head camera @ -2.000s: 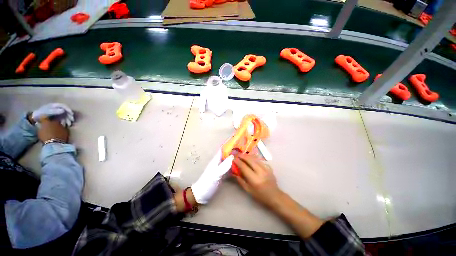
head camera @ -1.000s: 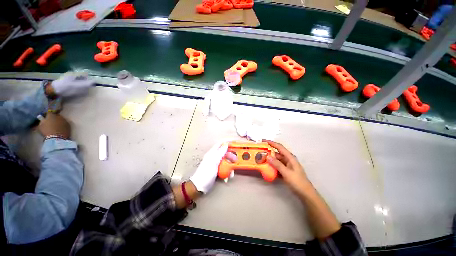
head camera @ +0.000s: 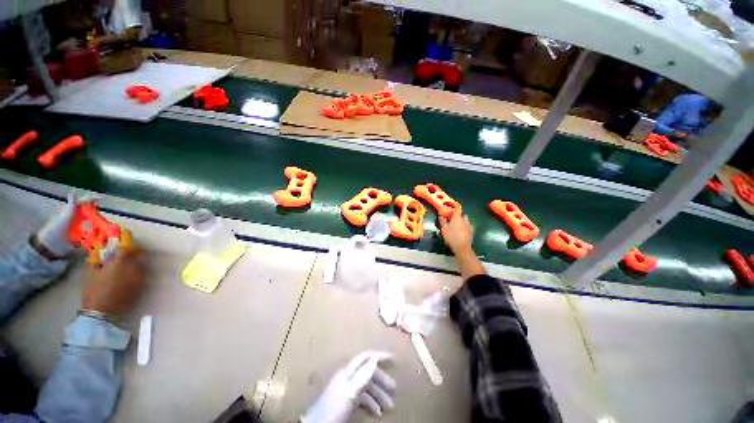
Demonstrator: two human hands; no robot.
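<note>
Several orange controller shells lie on the green belt (head camera: 240,178). My bare right hand (head camera: 456,235) reaches over the belt, with its fingers on the lower right end of one shell (head camera: 432,197). Another shell (head camera: 408,218) lies just left of that hand. My gloved left hand (head camera: 354,387) is empty over the bench at the bottom centre, fingers apart.
An open translucent bottle (head camera: 357,263) stands near the belt edge, beside a crumpled white tissue (head camera: 423,314) and a white stick (head camera: 427,358). At left, a neighbour's hands hold an orange shell (head camera: 93,228). A white metal post (head camera: 641,198) rises at right.
The shell held in both hands over the bench is gone from there. My right hand has moved forward to the belt; my left has let go and moved lower. The view has tilted up.
</note>
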